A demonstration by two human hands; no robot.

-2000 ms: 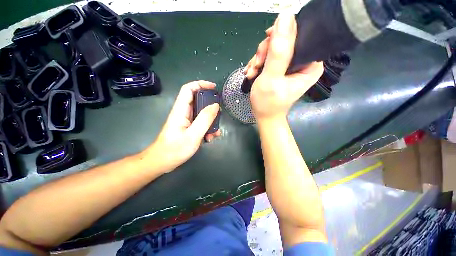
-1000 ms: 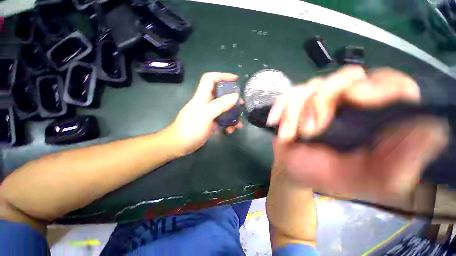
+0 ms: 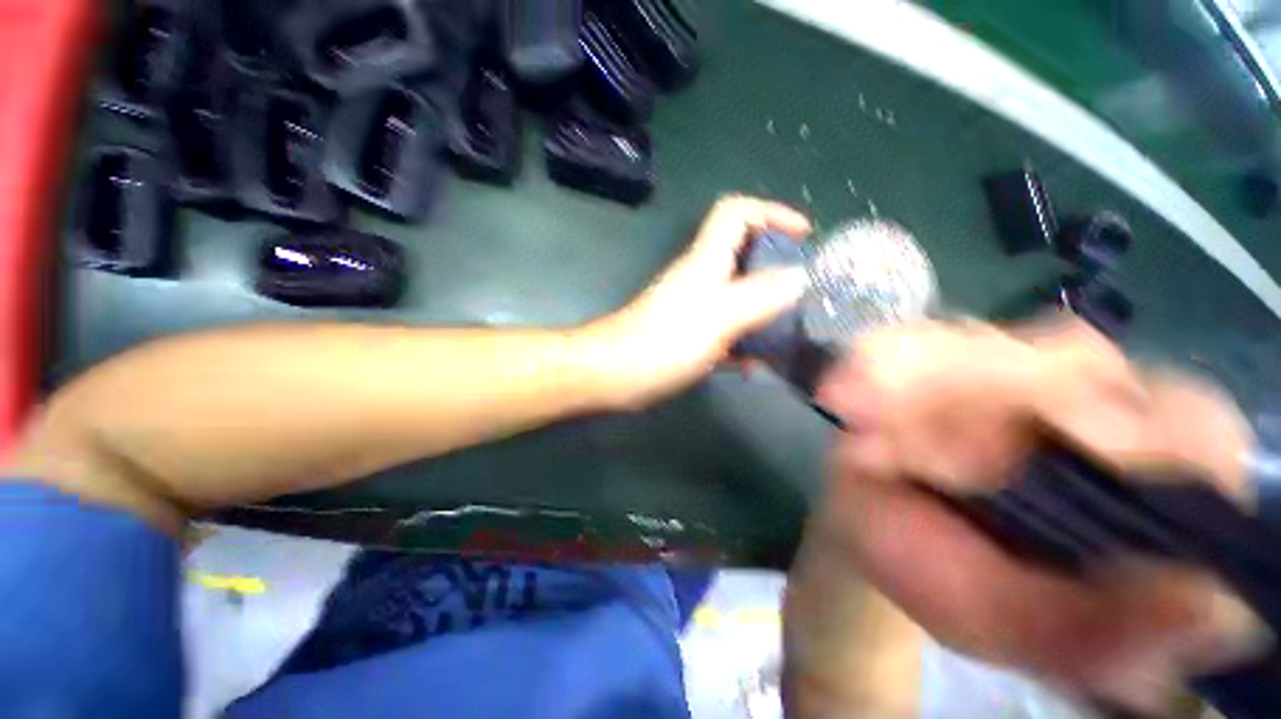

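Note:
My left hand (image 3: 688, 316) holds a small black housing (image 3: 771, 288) just left of the round screw dish, thumb on its face. My right hand (image 3: 1040, 492) is blurred and grips the black electric screwdriver (image 3: 1110, 513), whose body runs off to the lower right. Its dark nose (image 3: 819, 379) is at the lower right corner of the housing; whether it touches a screw cannot be told. The silver-grey screw dish (image 3: 871, 277) lies on the green worktop, its lower edge close to my right hand.
Waiting black housings (image 3: 379, 148) cluster at the upper left. A red edge (image 3: 49, 183) runs along the far left. Separate black parts (image 3: 1023, 211) lie right of the dish. A white rail (image 3: 1068, 148) curves across the upper right. Pale specks are scattered beyond the dish.
The view has swung left, so the worktop things appear farther right. The screwdriver nose has moved from over the dish to the housing. My left hand still holds the housing.

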